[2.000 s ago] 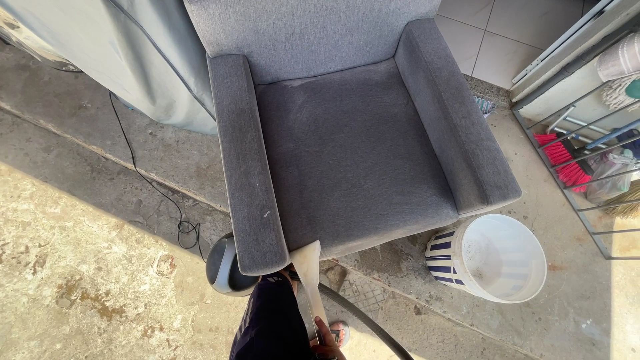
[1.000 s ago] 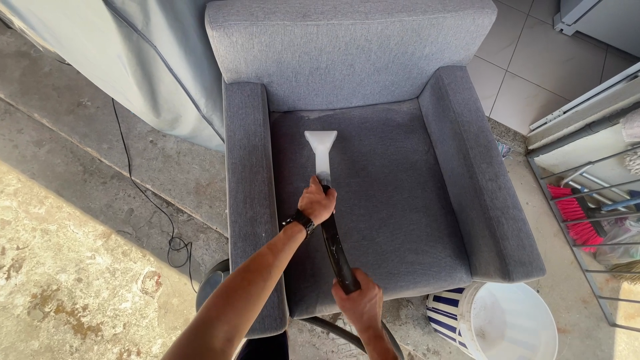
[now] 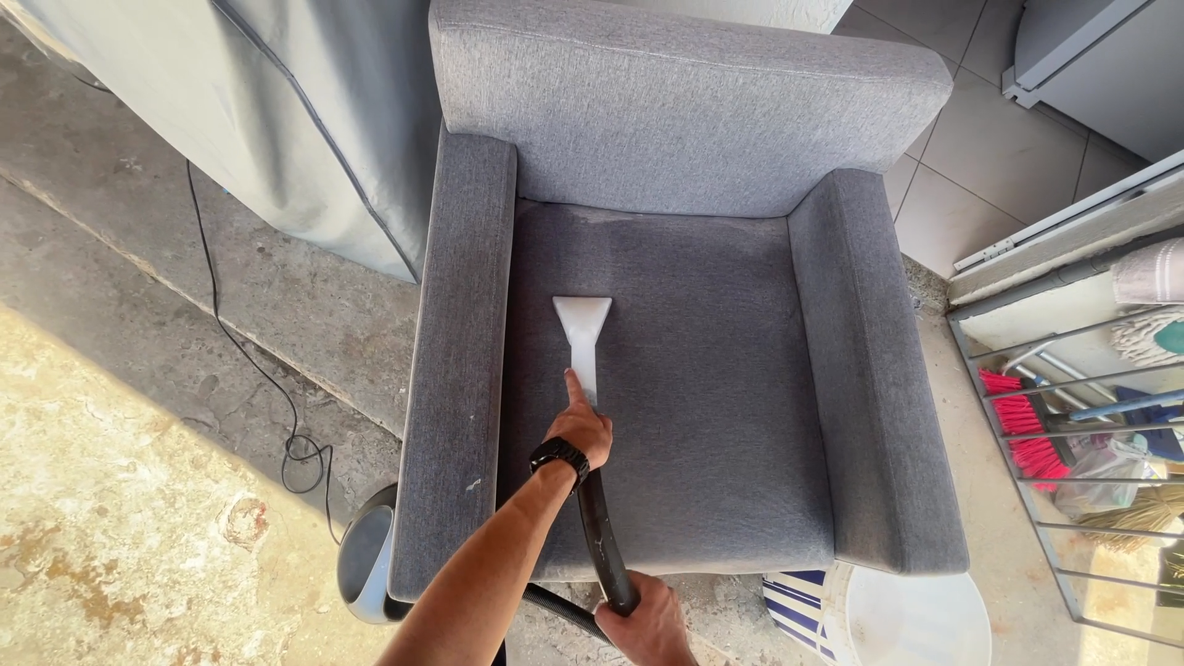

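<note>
A grey upholstered armchair (image 3: 684,398) fills the middle of the head view. A white, flared upholstery nozzle (image 3: 583,319) rests on its seat, left of centre, joined to a black vacuum tube (image 3: 606,546). My left hand (image 3: 583,430), with a black watch at the wrist, is wrapped around the tool where nozzle and tube meet, index finger along the white neck. Lower down, my right hand (image 3: 647,620) grips the tube's rear end near the seat's front edge. A paler band of fabric shows on the seat above the nozzle.
A dark rounded appliance (image 3: 368,555) stands by the left armrest, near a black cord (image 3: 217,305). A white bucket (image 3: 911,615) is at the front right. Pale draped cover (image 3: 305,120) hangs left. At right, a metal grille (image 3: 1027,481) fronts a red-bristled broom (image 3: 1022,430).
Both hands have come onto the tool over the seat since the oldest frame. Since one second ago, the nozzle has moved down the seat, away from the backrest.
</note>
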